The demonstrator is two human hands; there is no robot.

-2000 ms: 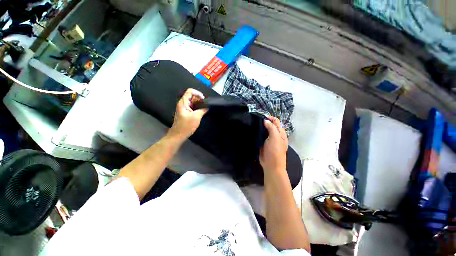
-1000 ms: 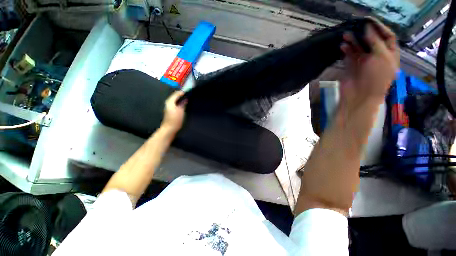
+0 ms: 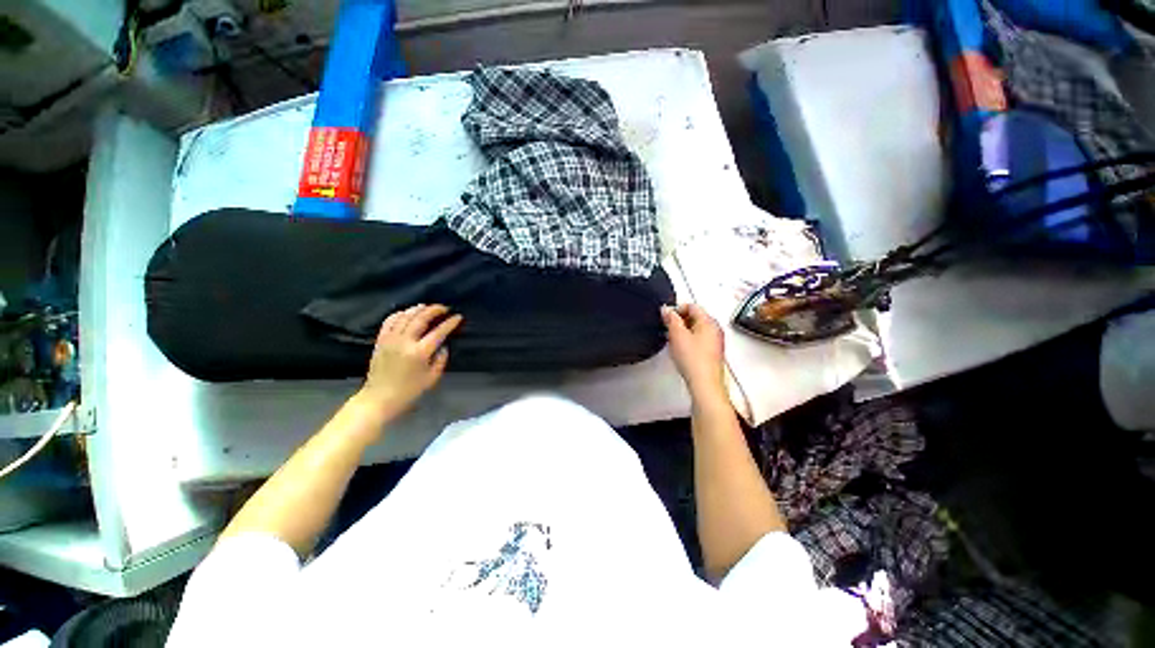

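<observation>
A black cloth piece (image 3: pixel 507 304) lies spread over the right part of the long black padded form (image 3: pixel 234 298). A black, white and grey plaid garment (image 3: pixel 557 190) joins or touches its far edge and lies behind the form. My left hand (image 3: pixel 412 355) rests on the near side of the black cloth, thumb and fingers close together; whether it pinches the cloth is unclear. My right hand (image 3: pixel 694 339) pinches the black cloth at the form's right end.
A steam iron (image 3: pixel 804 308) stands on a creased off-white cloth (image 3: pixel 760 380) at right, its black hoses trailing right. A blue box with a red label (image 3: pixel 348 89) lies behind the form on the white table (image 3: pixel 424 133). Dark plaid garments (image 3: pixel 861 494) hang or lie below the table edge at right.
The black cloth, stretched up in the air a second ago, now lies on the form. My right hand has come down to the form's right end. The plaid garment is more spread out.
</observation>
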